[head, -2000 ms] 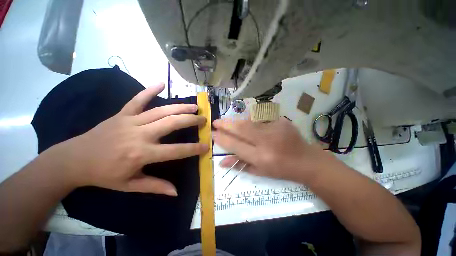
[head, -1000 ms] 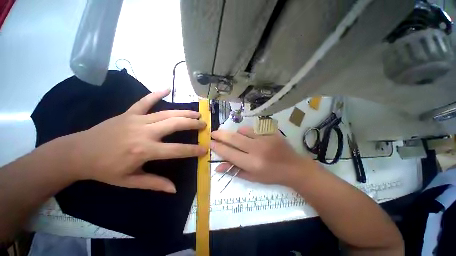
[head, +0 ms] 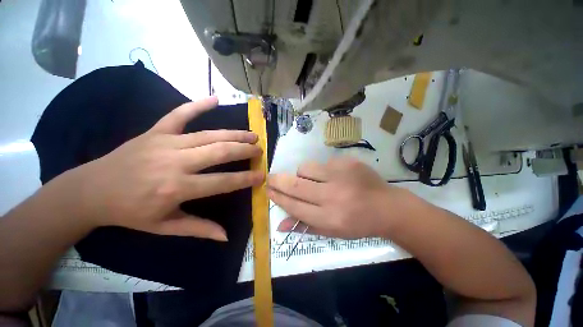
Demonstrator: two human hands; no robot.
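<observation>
A black cut panel [head: 96, 121] lies flat on the white table at the left of the needle area. A long narrow yellow strip [head: 261, 236] lies along its right edge, from the presser foot down past the table's front edge. My left hand [head: 160, 179] lies spread flat on the panel, its fingertips on the strip. My right hand [head: 332, 198] is beside the strip, its fingertips touching the strip's right side. Slim metal tweezers [head: 294, 237] stick out under my right hand, points towards the table's front edge. The needle tip is hidden by the machine head.
The cream machine head [head: 409, 38] hangs over the top. A ridged cream knob [head: 343, 130], a brown square [head: 391, 119], a yellow offcut [head: 419, 90], black-handled scissors [head: 429, 150] and a slim black-handled tool [head: 474, 179] lie right. The lamp [head: 57, 38] is upper left. A ruler scale [head: 332, 244] runs in front.
My view has shifted, so the machine head and lamp sit differently. My right hand has moved slightly towards the front edge along the strip. My left hand stays on the panel.
</observation>
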